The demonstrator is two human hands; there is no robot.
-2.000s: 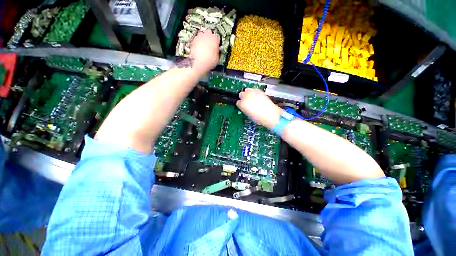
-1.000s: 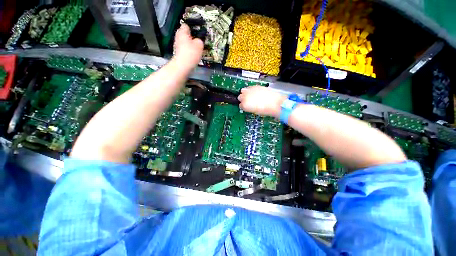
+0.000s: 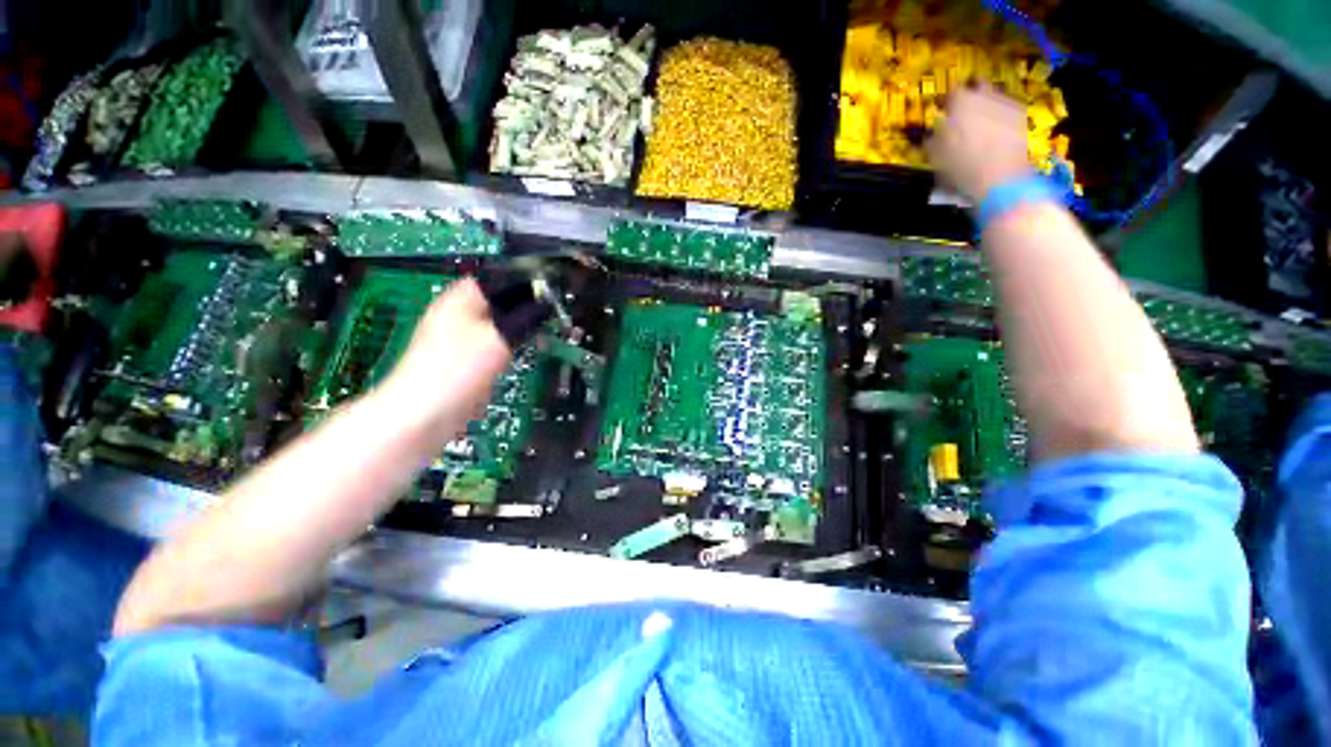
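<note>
My left hand (image 3: 456,339) is over the far right part of the circuit board (image 3: 372,329) left of centre, gripping a black hold-down piece (image 3: 517,299). My right hand (image 3: 981,143), with a light blue wrist strap (image 3: 1026,193), is at the front of the bin of large yellow components (image 3: 890,91). Its fingertips are hidden or blurred, so I cannot tell whether it holds one. The centre circuit board (image 3: 708,394) lies in its black pallet in front of me, with no hand on it.
Bins of pale components (image 3: 572,110) and small golden components (image 3: 720,124) stand behind the metal rail (image 3: 562,216). More boards lie left and right; the right one (image 3: 949,416) bears a yellow block. Clamps (image 3: 650,537) project at the near edge. A blue sleeve (image 3: 1299,540) shows at far right.
My left hand has moved from the pale components' bin down to the left board with the black piece. My right hand has moved from the centre board's far edge to the large yellow components.
</note>
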